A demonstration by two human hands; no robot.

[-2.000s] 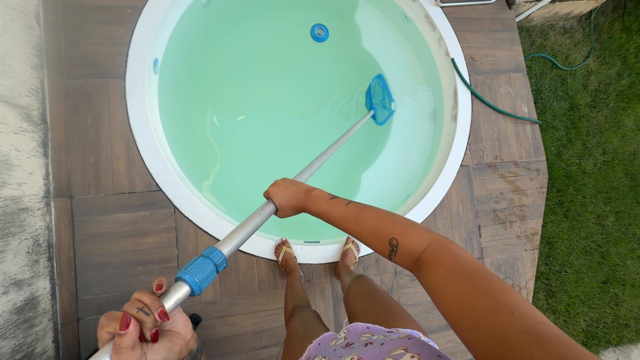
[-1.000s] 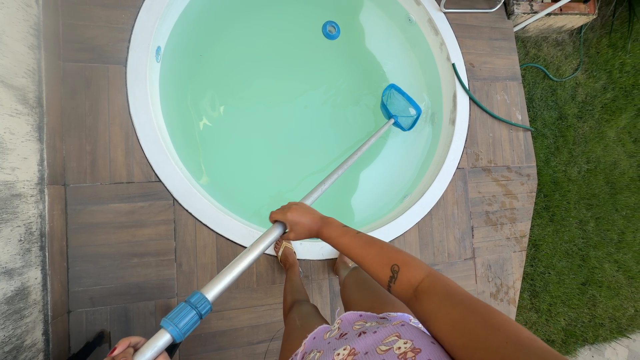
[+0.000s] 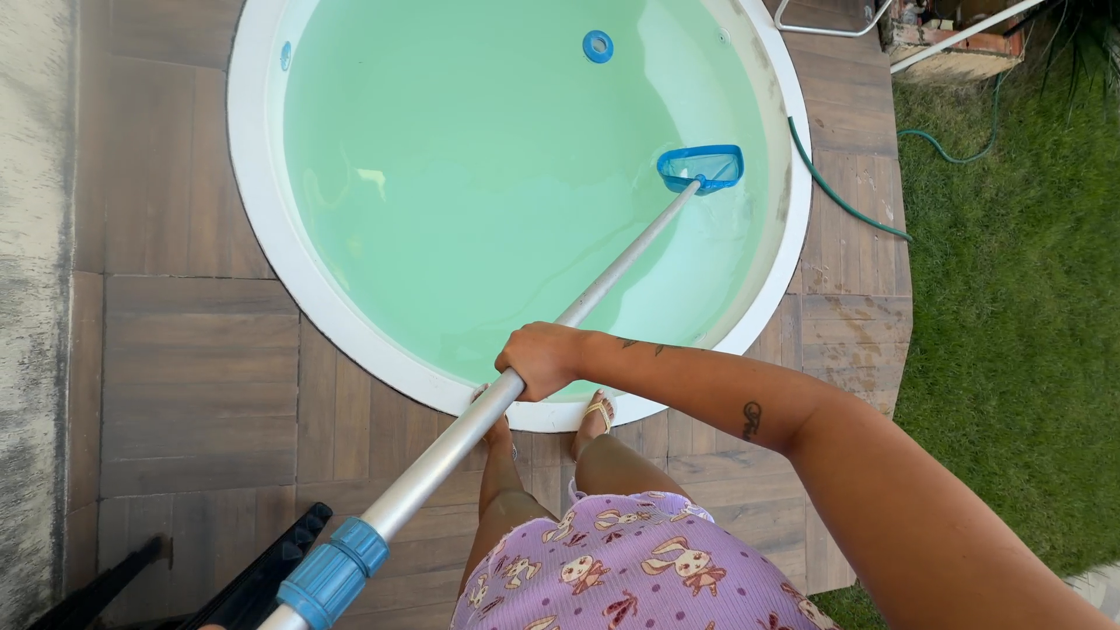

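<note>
My right hand grips the aluminium telescopic pole near the pool's near rim. A blue locking collar joins the pole's sections at the lower left. At the far end, a blue-framed skimmer net lies at the water surface on the pool's right side. The round pool has a white rim and pale green water. Of my left hand, only a sliver of skin shows at the bottom edge, by the pole; its fingers are hidden.
A round blue fitting is in the pool. A green hose crosses the right rim. Black objects stand at the lower left. A white metal rail and a brick structure are at the upper right, beside grass.
The skimmer net has turned, and its opening has come into view. My left hand has gone from full view to almost out of the bottom edge. My right hand has stayed on the pole.
</note>
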